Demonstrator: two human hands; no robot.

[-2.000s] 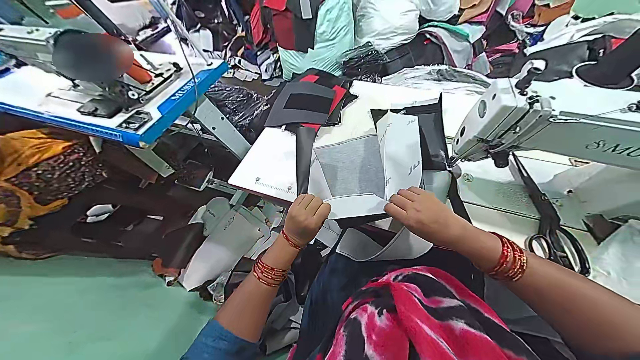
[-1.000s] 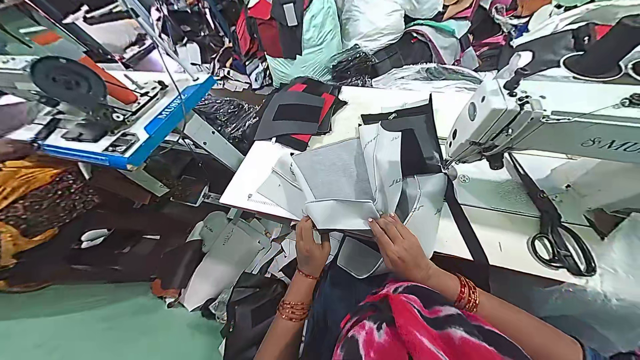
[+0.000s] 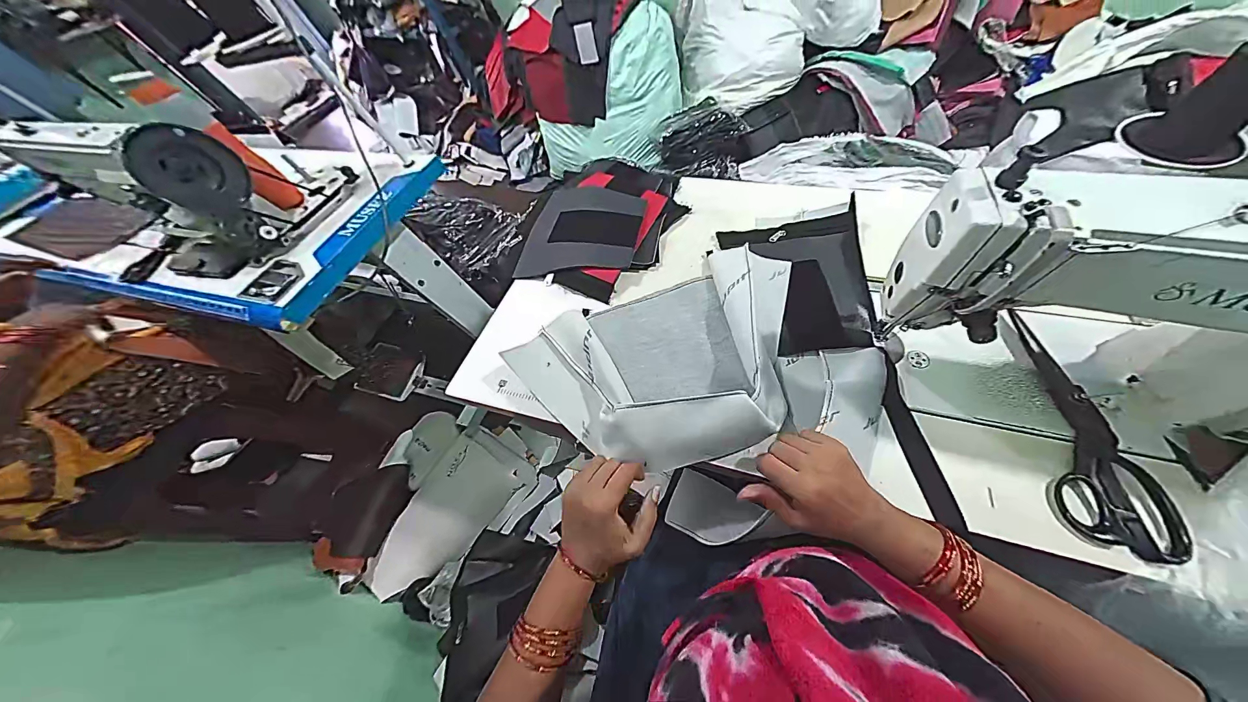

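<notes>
A sewn grey and white fabric piece (image 3: 673,341) lies at the near edge of the white sewing table (image 3: 502,336), its side flaps raised. My left hand (image 3: 604,512) pinches its near left edge, thumb apart from the fingertips. At the near right edge, the fingers of my right hand (image 3: 814,483) close on the same piece. Joined to its right or overlapping it is a black panel with a zipper (image 3: 819,283), whose edge reaches the needle area of a white sewing machine (image 3: 975,253). A black strap (image 3: 916,448) runs down from there.
Large black scissors (image 3: 1107,468) lie on the table at the right. Black, grey and red cut panels (image 3: 595,224) are stacked at the far left corner. Another sewing machine (image 3: 185,185) stands at the left. Fabric scraps (image 3: 458,497) hang or lie below the table; filled bags (image 3: 741,49) are behind.
The near edge of the fabric piece, flat between my hands two seconds ago, now stands folded up with its side flaps spread. My hands have shifted a little along with it.
</notes>
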